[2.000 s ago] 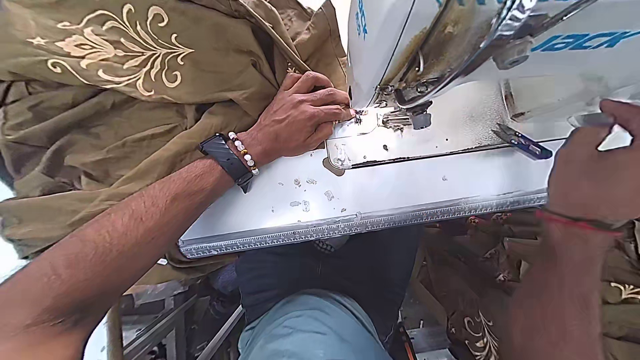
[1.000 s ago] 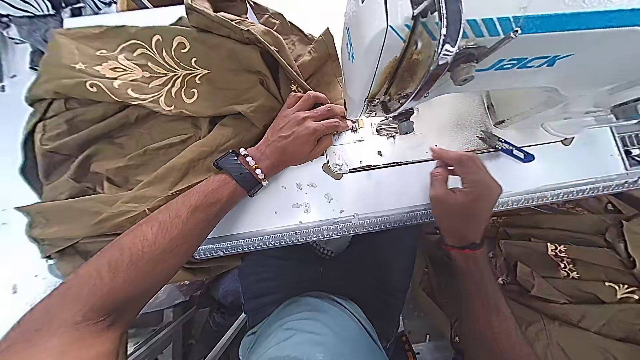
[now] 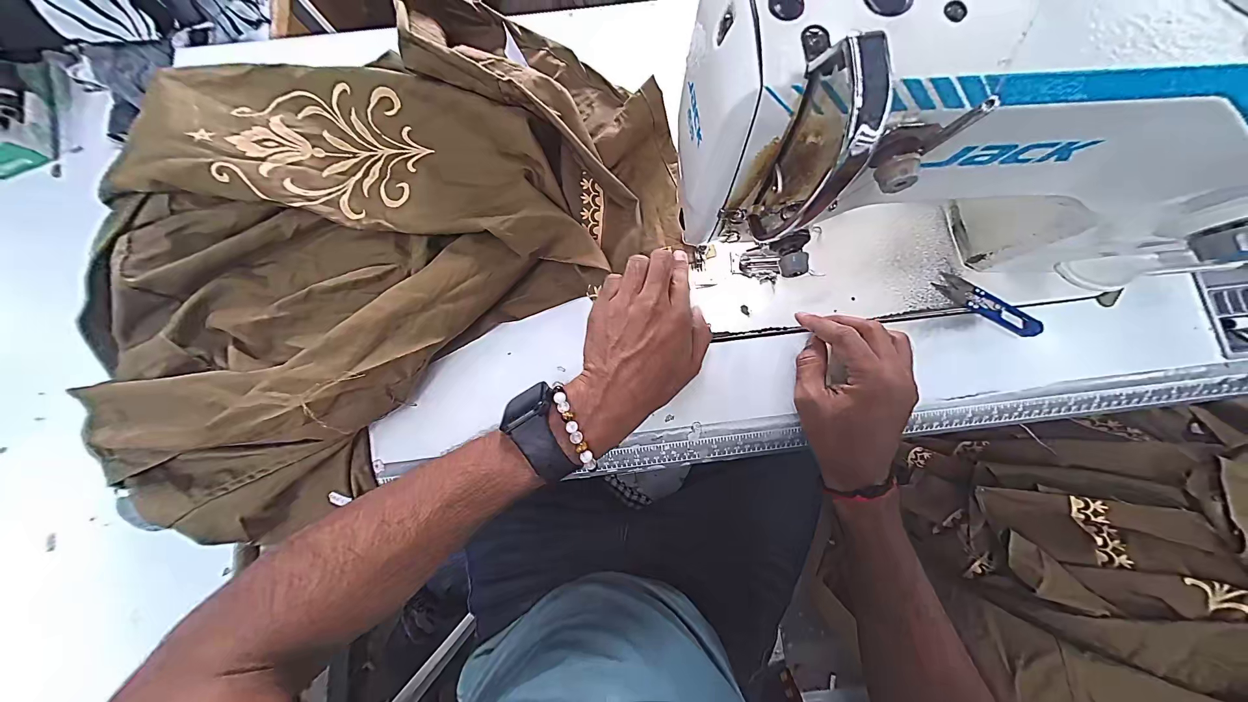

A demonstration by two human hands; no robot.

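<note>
My left hand [image 3: 645,341] rests beside the needle area of the Jack sewing machine [image 3: 1024,136], fingertips at the edge of an olive-brown embroidered cloth [image 3: 322,244]. Whether the fingers pinch the cloth cannot be told. The presser foot [image 3: 760,261] is just right of those fingertips. My right hand [image 3: 858,395] hovers over or touches the front of the white machine bed, thumb and fingers curled with a gap between them; no held thing shows. Blue-handled thread snips [image 3: 993,304] lie on the bed to the right of that hand.
A measuring tape strip [image 3: 1033,403] runs along the front edge of the white sewing table [image 3: 487,390]. More brown embroidered cloth [image 3: 1043,526] hangs in folds below at the right. Dark and striped cloths [image 3: 117,58] lie at the back left.
My right hand has come left from the right side of the machine bed to just in front of the presser foot area. My left hand stays near the needle. The view has shifted.
</note>
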